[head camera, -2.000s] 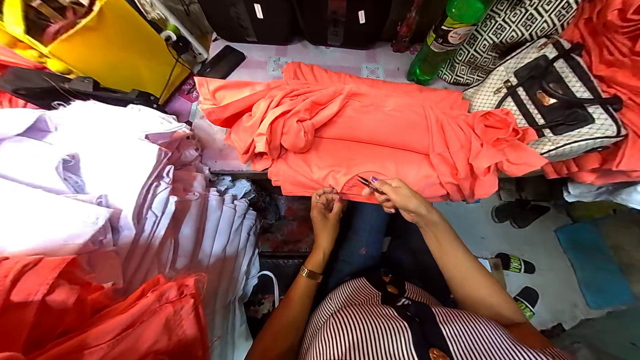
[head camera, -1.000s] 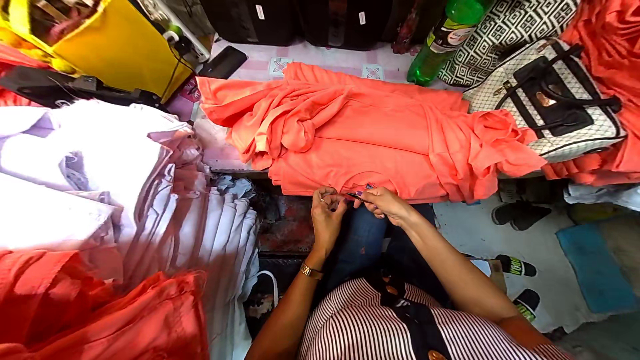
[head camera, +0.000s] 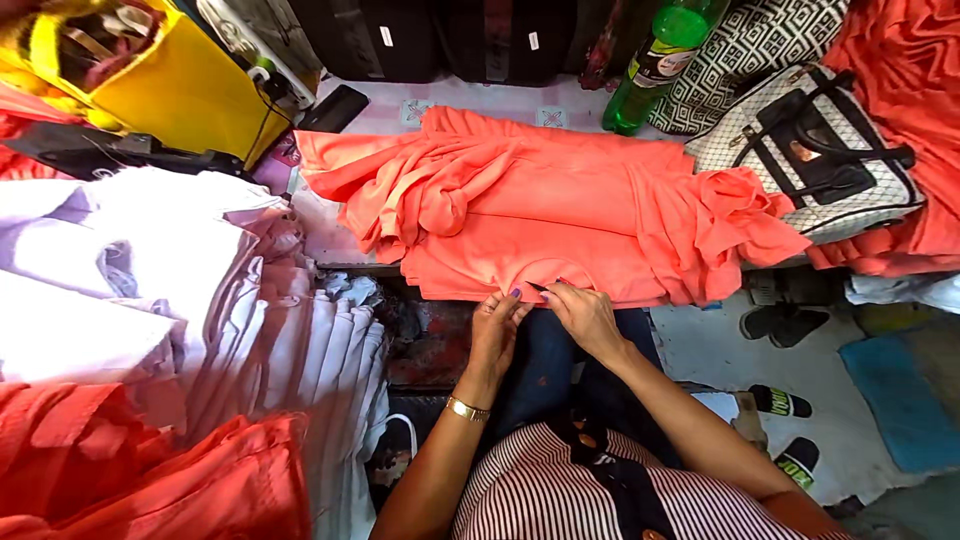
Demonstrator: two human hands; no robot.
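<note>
A coral fabric garment [head camera: 555, 232] lies bunched and layered across the table, its near edge hanging over the front. My left hand [head camera: 499, 322] pinches that near edge between thumb and fingers, beside a curved seam. Just to its right, my right hand [head camera: 585, 315] is closed around a small dark pointed tool [head camera: 537, 286], whose tip points left toward the pinched fabric. Most of the tool is hidden in the fingers, so its exact kind cannot be told.
Stacked white cloth [head camera: 322, 360] and red cloth [head camera: 225, 480] stand at left. Behind are a yellow bag [head camera: 187, 82], a black phone [head camera: 334, 109] and a green plastic bottle [head camera: 652, 71]. A checked handbag [head camera: 810, 150] sits right. Slides [head camera: 784, 402] lie on the floor.
Two seconds ago my right hand held the dark tool raised, farther from my left hand. Now both hands are close together at the garment's near edge.
</note>
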